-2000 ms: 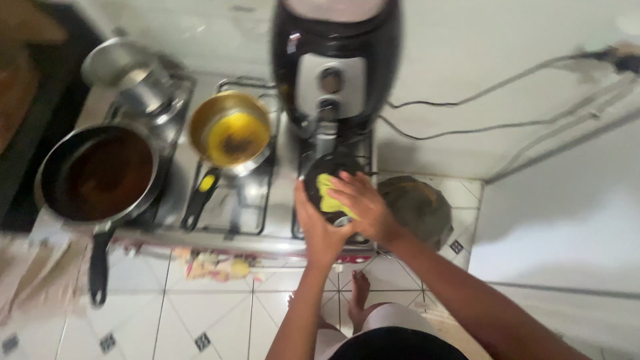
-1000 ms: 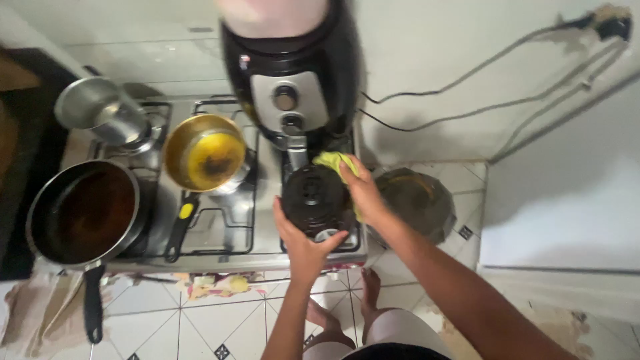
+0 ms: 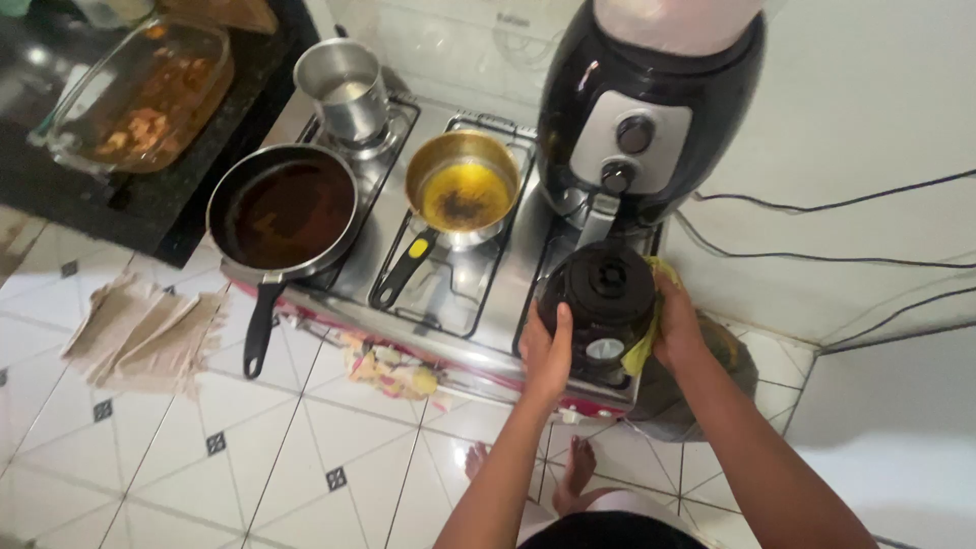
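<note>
A black appliance base (image 3: pixel 602 297), probably of a blender, with a round socket on top and a pale oval mark on its front, is between my hands at the stove's right end. My left hand (image 3: pixel 550 347) grips its left side, thumb up. My right hand (image 3: pixel 677 324) presses a yellow-green cloth (image 3: pixel 643 347) against its right side. Directly behind it stands a black air fryer (image 3: pixel 648 122) with a silver panel, two knobs and a handle pointing toward the base. The fingertips of my right hand are partly hidden.
On the gas stove (image 3: pixel 503 286) are a dark frying pan (image 3: pixel 286 210), a saucepan with yellow liquid (image 3: pixel 463 187) and a metal pot (image 3: pixel 347 91). A glass dish of food (image 3: pixel 152 99) lies on the dark counter. Cables (image 3: pixel 808 207) run along the wall; a dark bag (image 3: pixel 717 381) stands right of the stove.
My right hand with the cloth has moved from the base's upper right edge down along its right side. My left hand still holds the left side. The view has shifted left.
</note>
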